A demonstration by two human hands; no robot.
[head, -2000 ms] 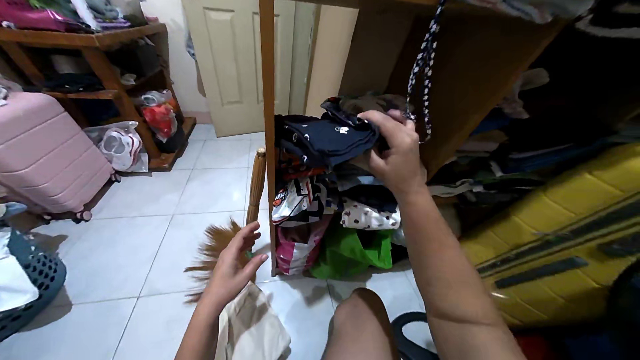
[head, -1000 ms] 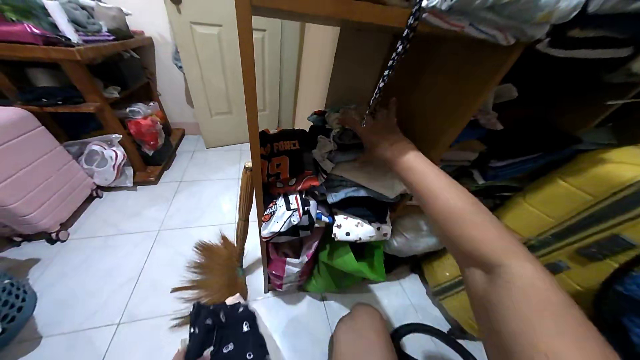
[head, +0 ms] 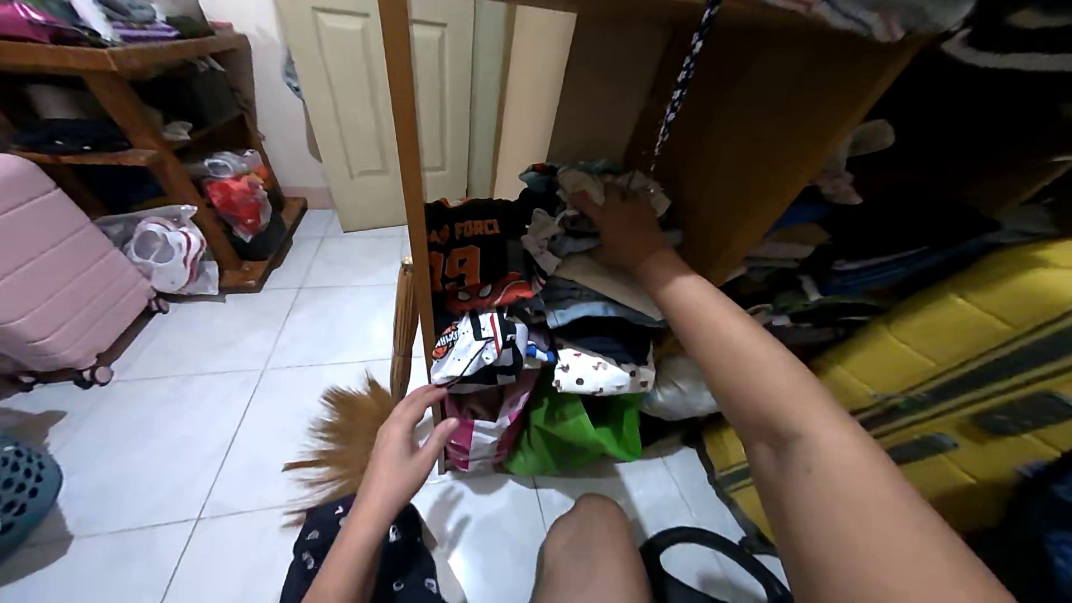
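My right hand (head: 624,224) reaches into the wooden shelf and rests on a heap of crumpled clothes (head: 578,188); whether its fingers grip any cloth cannot be seen. Left of the heap lies a black shirt with orange lettering (head: 469,251), and below that a folded white and black printed garment (head: 481,347). Beside it is a folded white spotted cloth (head: 603,373). My left hand (head: 414,448), fingers apart and holding nothing, is at the lower end of the shelf's front post (head: 406,126). Beneath my left forearm lies a dark patterned garment (head: 410,553).
A soft broom (head: 343,435) leans by the post. A green bag (head: 574,431) and a pink and white bag (head: 490,435) sit under the clothes. A yellow suitcase (head: 946,335) stands right, a pink suitcase (head: 71,276) left. A patterned cord (head: 682,92) hangs before the shelf.
The dark navy garment that my right hand held two seconds ago has left the shelf. A dark patterned garment now lies low by my left forearm. My right hand is back on the heap.
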